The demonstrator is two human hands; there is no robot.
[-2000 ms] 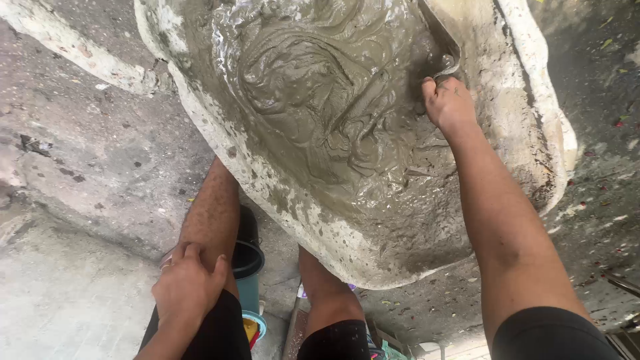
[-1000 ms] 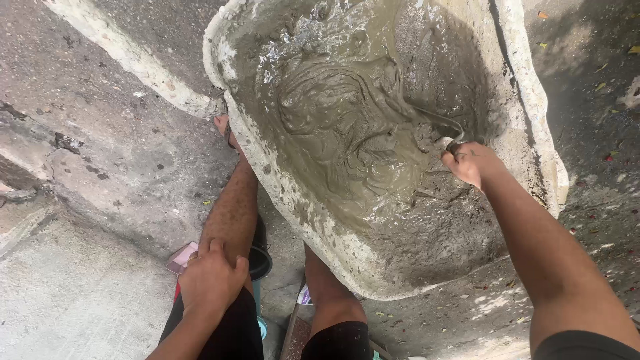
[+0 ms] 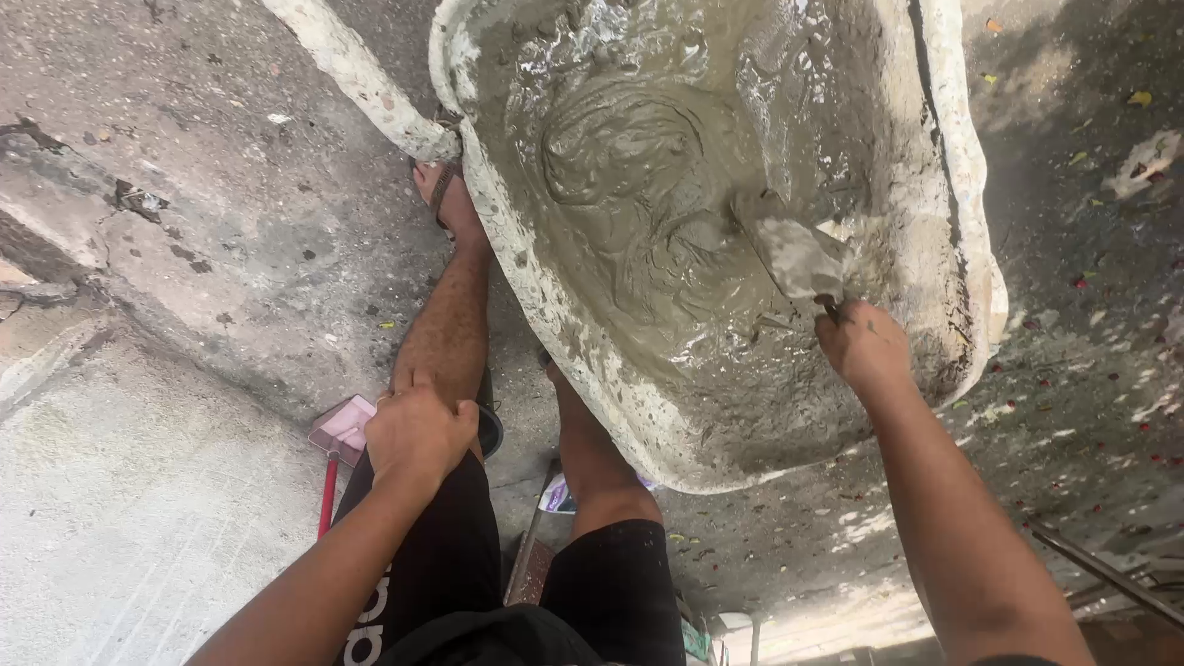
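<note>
My right hand (image 3: 867, 347) grips the handle of a mason's trowel (image 3: 794, 250) at the right side of a large, crusted mixing tub (image 3: 541, 319). The trowel's blade shows above the hand, smeared with wet mortar and pointing up and left over the mix. Wet grey mortar (image 3: 638, 166) lies in the tub, swirled in ridges at its middle and shiny near the top. My left hand (image 3: 424, 430) rests on my left knee, its fingers curled over the knee, with no tool in it. The tub's top end is outside the view.
A pink dustpan (image 3: 342, 430) with a red handle lies left of my knee. A dark bucket (image 3: 490, 427) stands partly hidden behind my leg. A mortar-crusted pole or ridge (image 3: 361, 83) meets the tub's left rim. Metal bars (image 3: 1110, 573) lie at the lower right.
The trowel's blade, mostly sunk in the mortar one second ago, now shows broadly above it. My right hand keeps its grip on the handle; my left hand stays on the knee.
</note>
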